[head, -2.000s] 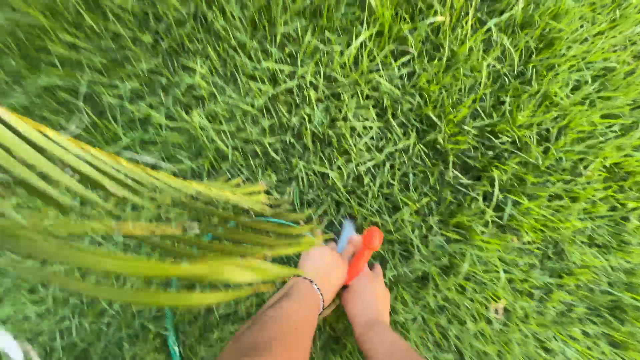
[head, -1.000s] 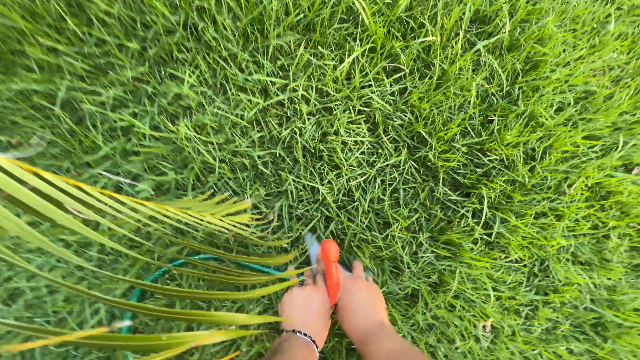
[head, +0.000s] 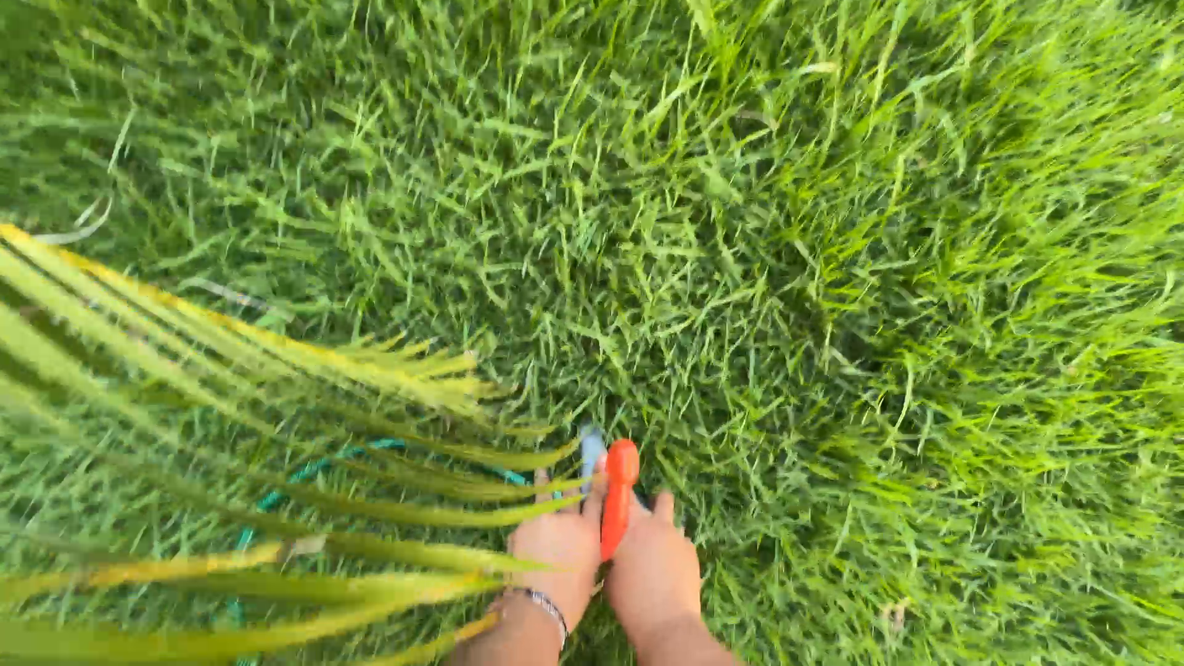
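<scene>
A hand tool with an orange handle [head: 618, 499] and a short blue-grey part [head: 591, 455] is between my hands, low in the grass near the bottom centre. My right hand [head: 657, 566] is closed around the lower handle from the right, its underside hidden. My left hand [head: 561, 546], with a beaded bracelet at the wrist, lies against the tool's left side. Its fingers point forward beside the blue-grey part; whether they grip anything is unclear. Blur hides the tool's exact kind and what its tip touches.
Palm frond leaflets [head: 305, 356] hang over the left side and reach my left hand. A green garden hose [head: 305, 474] curves through the grass under them. Thick, long grass [head: 740, 277] covers the ground. A pale dry strand [head: 83, 227] lies at the far left.
The orange handle leaned to the upper right two seconds ago and to the upper left one second ago; it now points nearly straight forward. Both hands remain close together at the tool.
</scene>
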